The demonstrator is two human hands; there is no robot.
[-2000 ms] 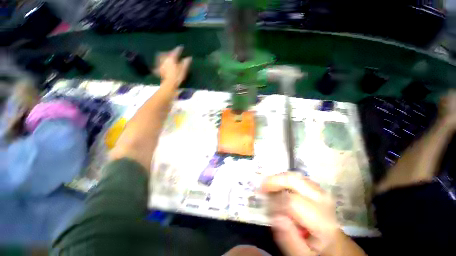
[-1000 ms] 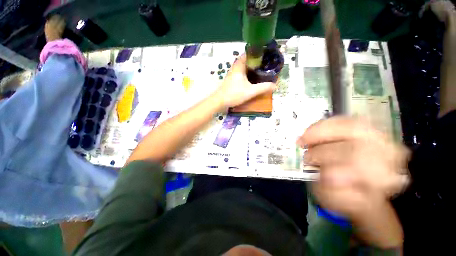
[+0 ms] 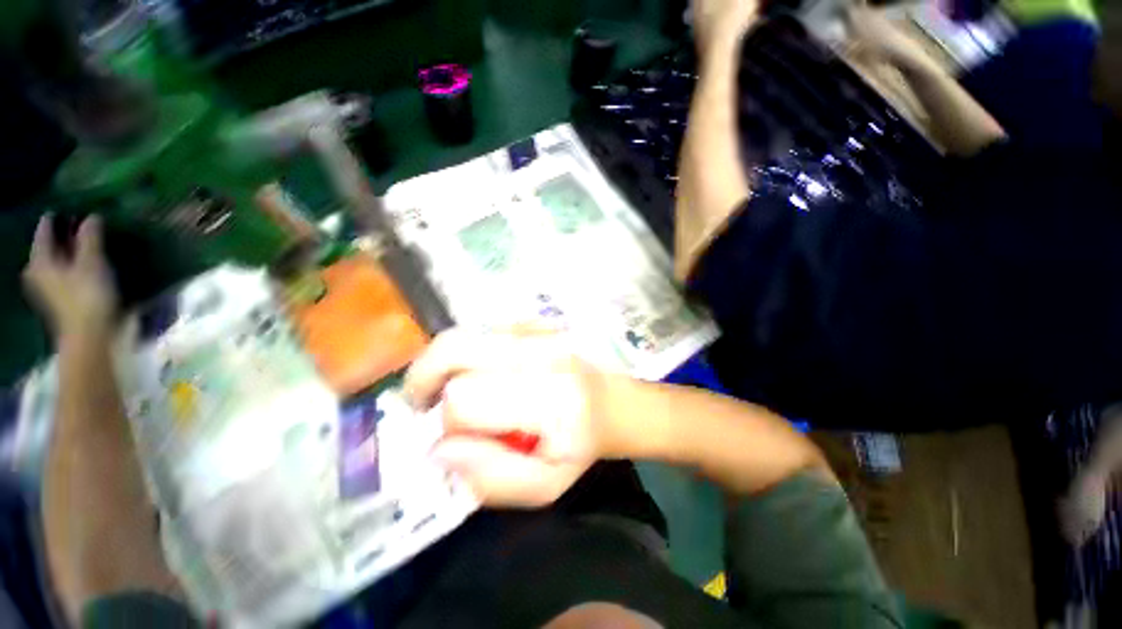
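The green press (image 3: 172,148) stands at the upper left, blurred. Its dark lever (image 3: 406,277) slants down to my right hand (image 3: 517,418), which is closed around the lever's end; a bit of red shows between the fingers. The orange press pad (image 3: 359,326) lies below the press on the printed paper cover, with no housing seen on it. My left hand (image 3: 71,277) is at the far left, beside the green belt, with fingertips raised and spread against a dark area. Whether it holds a dark housing cannot be told.
Dark upright units, one with a pink-lit top (image 3: 445,105), stand on the green belt (image 3: 523,62). A glossy black pile (image 3: 800,135) and a co-worker's dark-sleeved arm (image 3: 714,172) are at right. A cardboard box (image 3: 947,516) is at lower right.
The view has turned right. My left hand has left the dark housing under the ram and moved to the belt side. The housing is gone from the pad. My right hand still grips the lever.
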